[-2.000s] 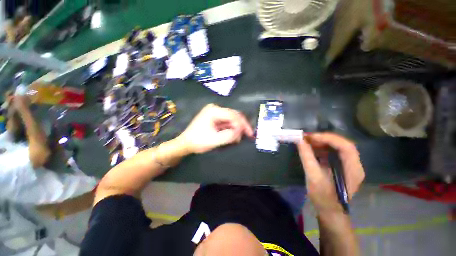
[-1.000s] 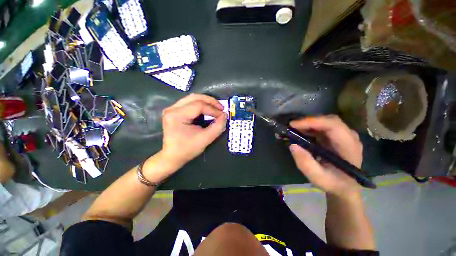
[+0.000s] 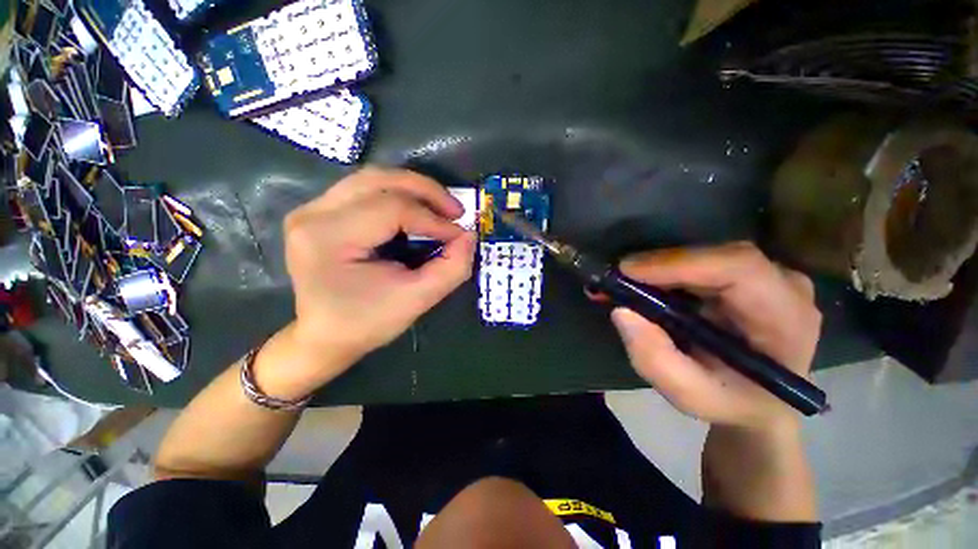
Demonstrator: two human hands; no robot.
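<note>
A phone mainboard (image 3: 512, 281), blue at the top with a white keypad part below, lies upright on the dark green mat. My left hand (image 3: 381, 252) pinches a small white LCD module (image 3: 464, 206) at the board's upper left edge. Its orange flex tail (image 3: 486, 213) lies over the blue part's left side. My right hand (image 3: 724, 327) holds a black soldering iron (image 3: 702, 335) like a pen. The iron's thin tip reaches the flex tail; whether it touches is too small to tell.
A pile of LCD modules (image 3: 134, 231) lies at the left. Waiting mainboards (image 3: 316, 48) lie at the upper left. A round brownish container (image 3: 874, 214) stands at the right, below a dark wire coil (image 3: 847, 73). A cardboard edge (image 3: 711, 15) shows at the top right.
Since the first frame, my left hand has taken hold of the LCD module, which my right hand seemed to hold. The iron has swung round to point at the board, and its tip has moved to the flex tail.
</note>
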